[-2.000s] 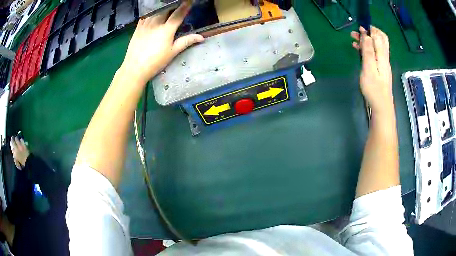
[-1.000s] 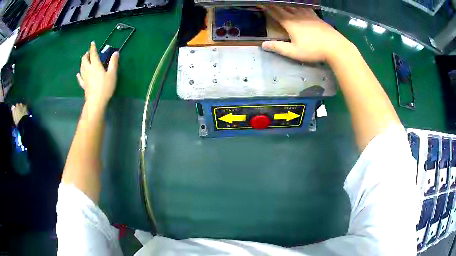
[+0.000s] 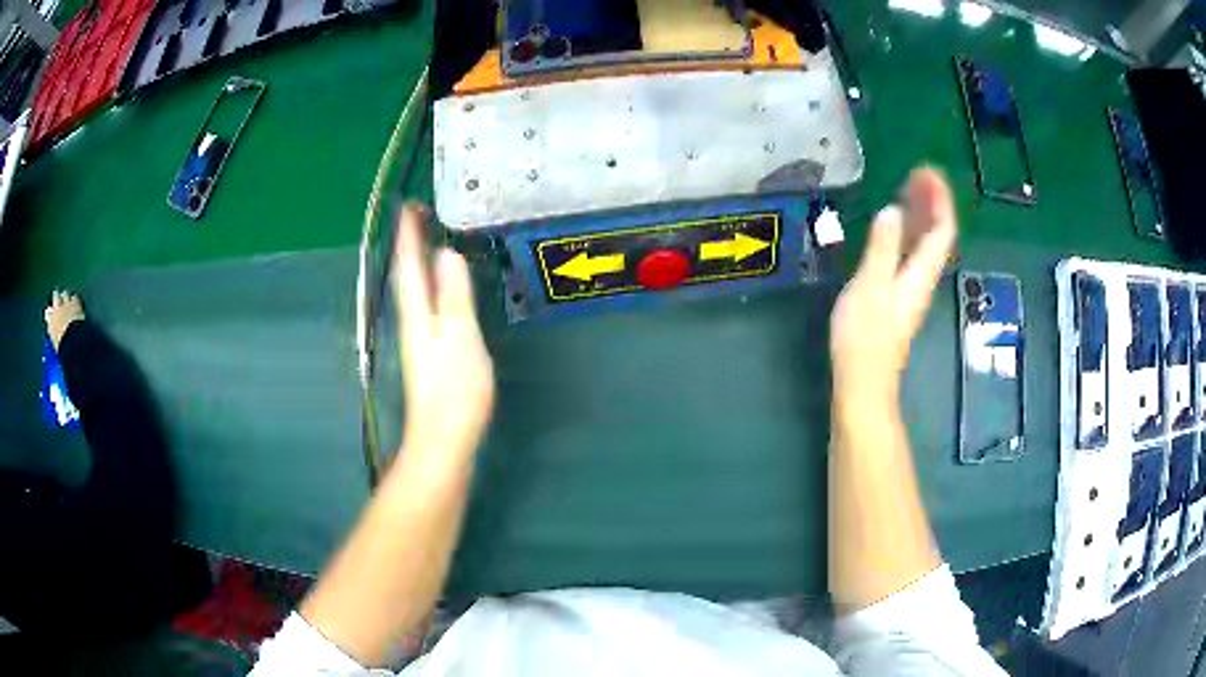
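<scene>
A phone frame with a dark blue camera-end panel (image 3: 571, 32) lies in the orange-edged nest (image 3: 780, 50) at the top centre. The silver base plate (image 3: 648, 146) and the control panel (image 3: 657, 258) with its red button (image 3: 664, 269) are in front of it. My left hand (image 3: 443, 331) is left of the control panel, slightly blurred, and holds nothing. My right hand (image 3: 893, 271) is right of the panel, fingers blurred, and holds nothing. Both hands are off the press.
One loose frame (image 3: 217, 148) lies at left; others lie at right (image 3: 992, 368), (image 3: 995, 128), (image 3: 1137, 172). A white blister tray (image 3: 1074, 529) is at right; red (image 3: 82, 69) and black (image 3: 169, 40) trays are upper left. Another person's hand (image 3: 62, 315) is at far left. A hose (image 3: 366, 304) runs left of the press.
My right hand has left the nest and moved down to the right of the panel. My left hand has let go of the left frame and moved right. A frame now lies beside the white tray.
</scene>
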